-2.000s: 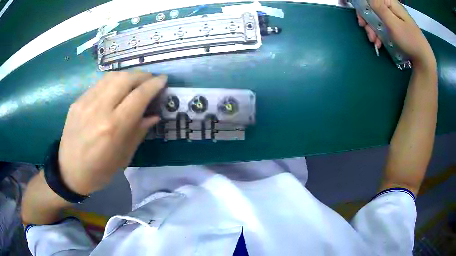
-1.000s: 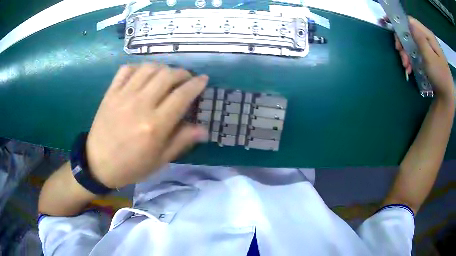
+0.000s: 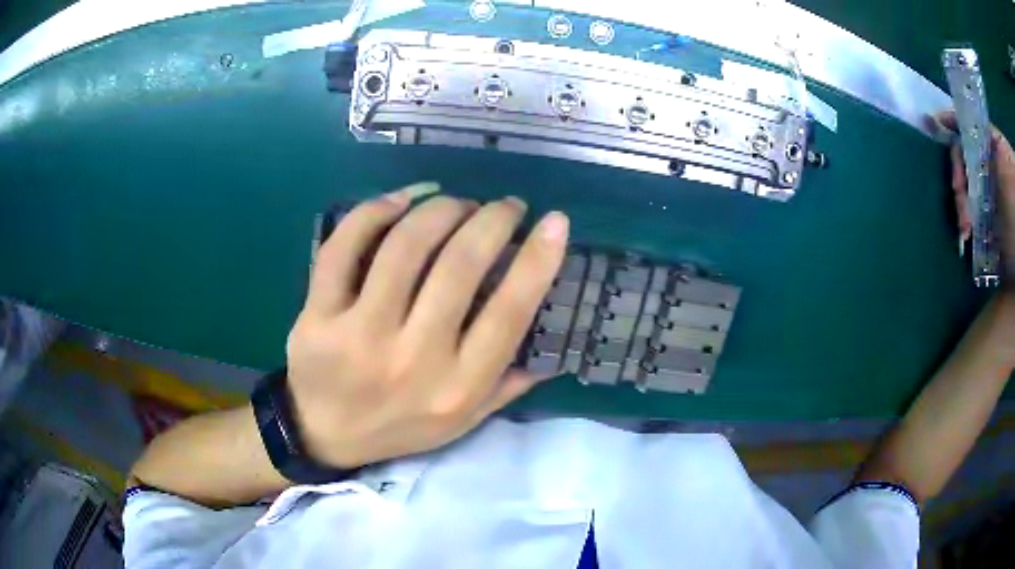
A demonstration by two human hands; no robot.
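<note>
A row of silver-grey bars [image 3: 679,328] lies side by side on the green bench close to my body, notched sides up. My left hand [image 3: 395,333] spans the left part of the row, fingers over the far side and thumb at the near side, hiding much of it. My right hand [image 3: 1002,178], partly cut off by the right edge, holds a thin grey perforated strip [image 3: 979,167] upright in the picture. The wide silver fixture [image 3: 568,106] lies beyond the row, six round points facing up.
The green bench [image 3: 167,211] has a white stripe [image 3: 223,25] along its far side. Tape-like tabs [image 3: 306,42] and dark fittings [image 3: 340,69] sit at the fixture's ends. Small round pieces [image 3: 560,25] lie behind it. The bench's near edge runs just in front of my body.
The bar that showed its round sockets beside my left hand no longer shows socket-side up; the row shows several notched sides. The view has shifted. My right hand still holds the strip.
</note>
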